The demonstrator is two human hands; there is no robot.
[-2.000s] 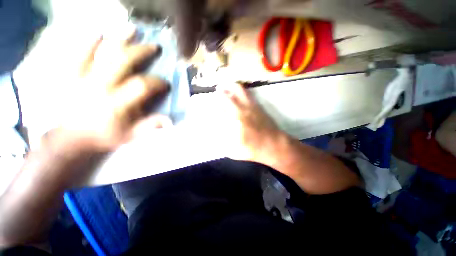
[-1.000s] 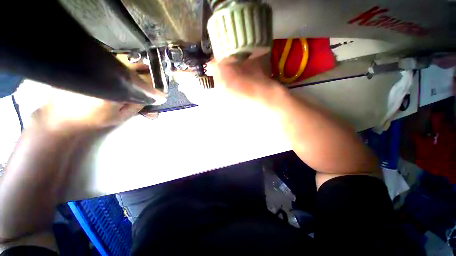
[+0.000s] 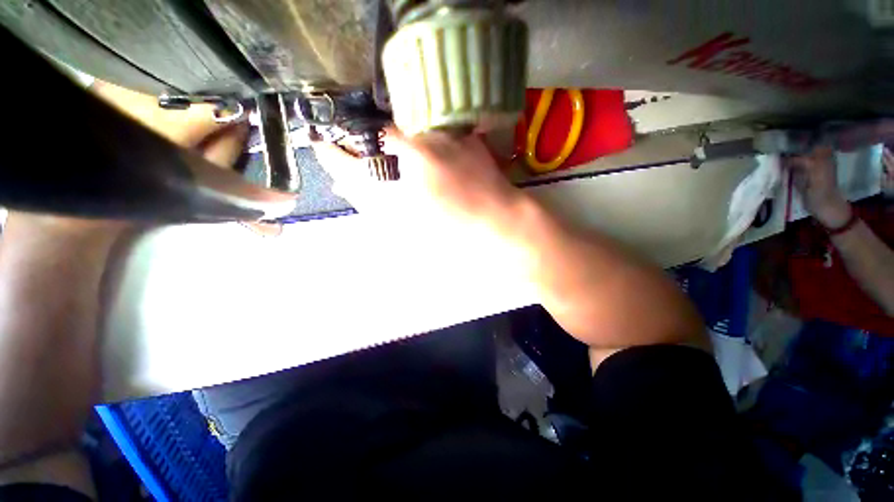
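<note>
A dark grey-blue cut piece (image 3: 316, 186) lies flat on the machine bed under the sewing head, by the presser bar and a small dark ribbed knob (image 3: 383, 168). My left hand (image 3: 211, 147) is at the piece's left side, partly hidden behind the dark curved lever (image 3: 118, 157); fingertips show near the piece's lower left edge. My right hand (image 3: 456, 176) is right of the ribbed knob, its fingers overexposed and partly behind the large cream tension knob (image 3: 456, 71). Whether it touches the piece cannot be told.
The grey machine head (image 3: 608, 49) with red lettering spans the top. Yellow-handled scissors (image 3: 555, 130) lie on a red cloth (image 3: 606, 127). A white rag (image 3: 750, 208) hangs at the right table edge. Another person's hand (image 3: 821, 186) is at far right. A blue crate (image 3: 172, 441) stands below.
Since two seconds ago the machine head and knob have come into close view, and both hands have moved to the needle area. Since one second ago, another person's hand has appeared at far right.
</note>
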